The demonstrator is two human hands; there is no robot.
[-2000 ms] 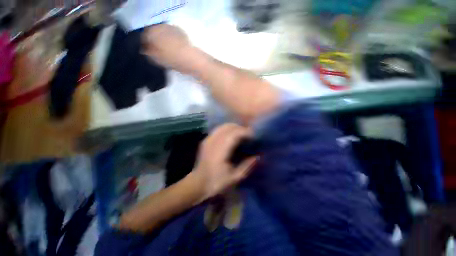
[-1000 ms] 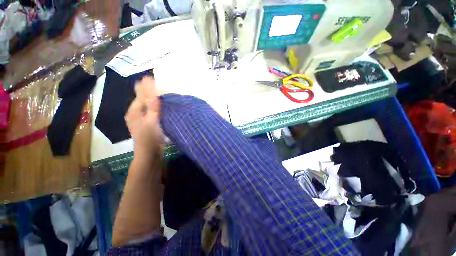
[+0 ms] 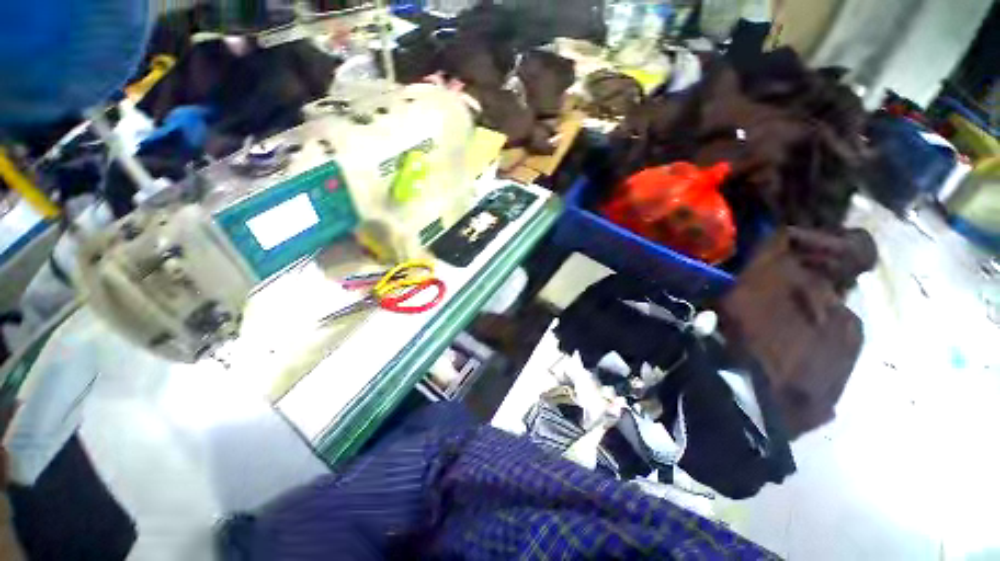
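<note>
A black fabric piece (image 3: 68, 506) lies at the lower left on the white table, with a white-faced piece (image 3: 53, 400) above it. The sewing machine head (image 3: 165, 279) and its teal panel (image 3: 287, 219) stand at the left. Scissors with yellow and red handles (image 3: 410, 289) lie right of the needle area. Blue checked sleeve cloth (image 3: 472, 499) crosses the bottom. Neither of my hands can be made out. A skin-toned or brown sliver at the far left edge is too small to tell.
A black tray with small bits (image 3: 483, 226) lies near the table's green edge (image 3: 439, 340). Black and white offcuts (image 3: 614, 405) are heaped right of it. A blue bin (image 3: 581, 225) holds a red plastic bag (image 3: 678, 210). Brown cloth (image 3: 795, 318) lies at the right, with more behind.
The view has turned right, so the machine and black piece now sit further left. The hands seen together over the black fabric are out of the picture or unclear. More brown cloth shows.
</note>
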